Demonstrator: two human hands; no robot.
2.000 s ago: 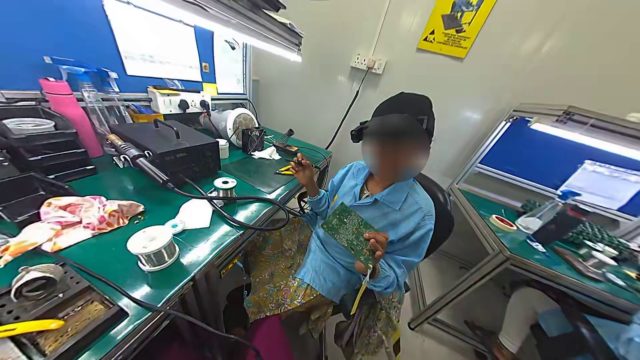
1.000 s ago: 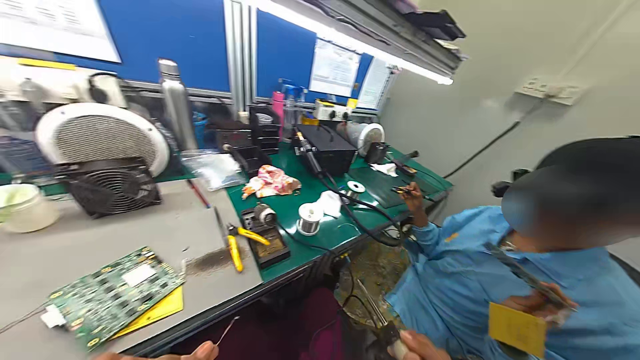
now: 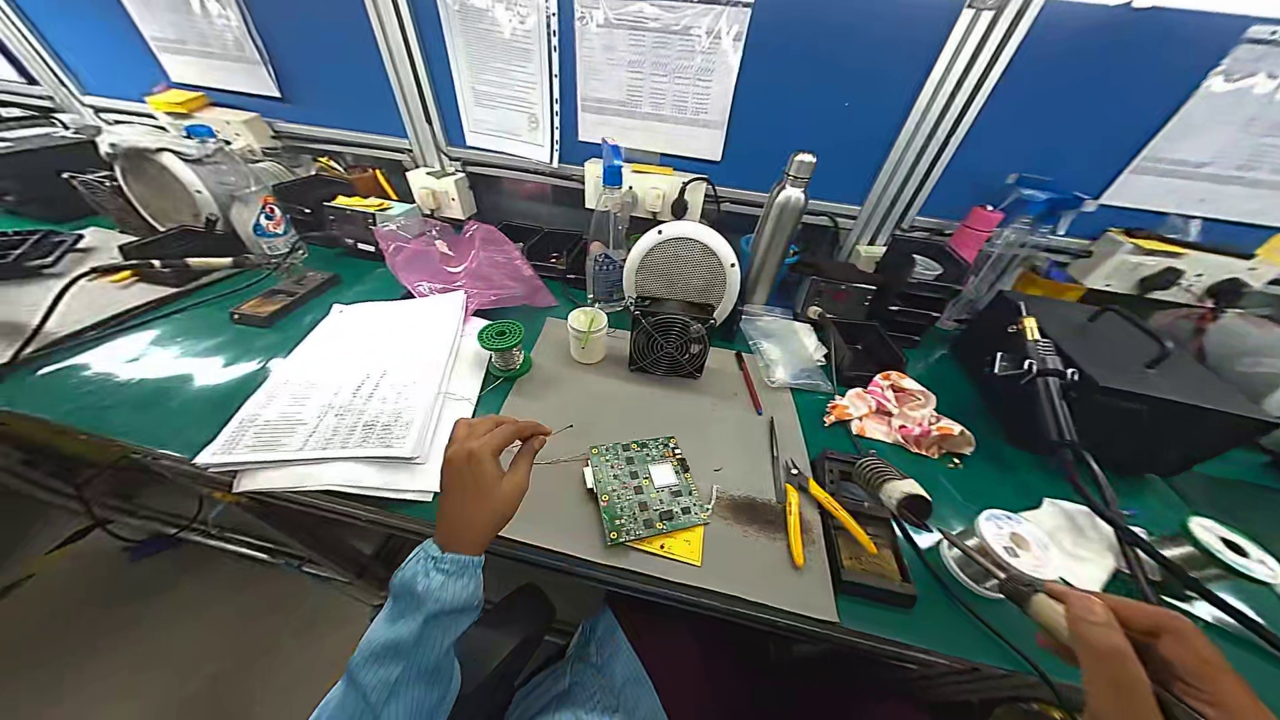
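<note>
My left hand [image 3: 493, 480] pinches the end of a thin wire [image 3: 560, 430] between thumb and fingers, above the grey mat's left part. Just right of it, a green circuit board [image 3: 648, 490] lies on a yellow card [image 3: 675, 545], with thin leads at its left edge. At the lower right, my right hand [image 3: 1140, 640] grips a soldering iron [image 3: 1030, 600] by its pale handle, the tip pointing up and left beside a solder spool [image 3: 1000, 550]. Yellow-handled cutters [image 3: 815, 500] and tweezers [image 3: 775, 455] lie between board and iron stand [image 3: 870, 540].
Behind the board stand a black fan [image 3: 669, 340], a white tub [image 3: 588, 335] and a steel bottle [image 3: 785, 225]. Papers [image 3: 345, 380] and a green solder reel [image 3: 503, 345] are at left. A patterned cloth [image 3: 900, 415] and a black soldering station [image 3: 1110, 370] are at right.
The view has swung left from a seated co-worker to the bench. The soldering iron now shows in my right hand; both hands were only partly visible at the lower edge one second ago.
</note>
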